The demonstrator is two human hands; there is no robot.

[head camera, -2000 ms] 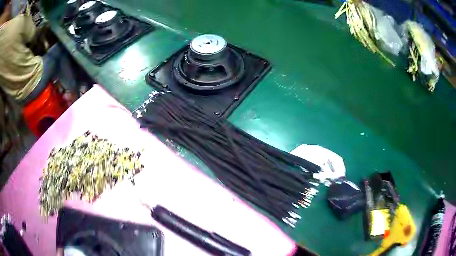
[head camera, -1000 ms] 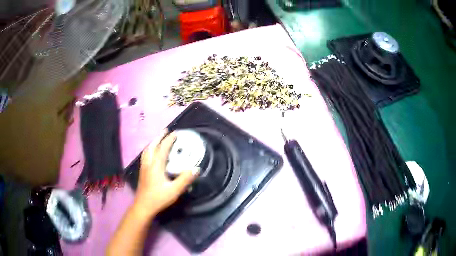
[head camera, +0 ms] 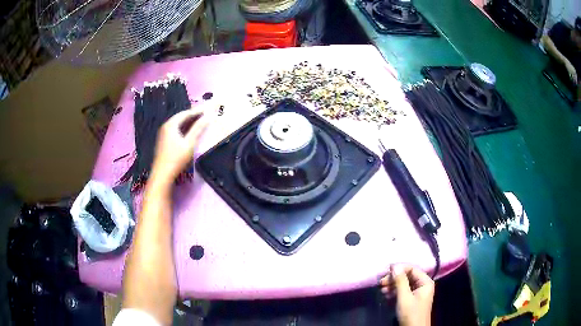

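A speaker driver (head camera: 285,153) sits magnet up on its square black panel (head camera: 280,219) in the middle of the pink table. My left hand (head camera: 180,137) is over the left lead bundle (head camera: 150,121), fingers bent; whether it holds a lead cannot be told. My right hand (head camera: 409,284) is at the table's front right edge, fingers curled, thumb near the fingertips; whether something small is in it cannot be told. The electric screwdriver (head camera: 409,192) lies right of the panel. A loose pile of small clips (head camera: 328,92) lies behind the panel.
An open plastic bag of black parts (head camera: 102,216) stands at the left edge. Black round pads (head camera: 352,239) lie in front. Another lead bundle (head camera: 459,156) and speaker (head camera: 478,95) are on the green bench (head camera: 541,165), with a yellow tool (head camera: 532,299). A fan (head camera: 118,28) stands back left.
My left hand has let go of the magnet and moved left to the lead bundle. The panel now lies farther back from the front edge. My right hand has come into view.
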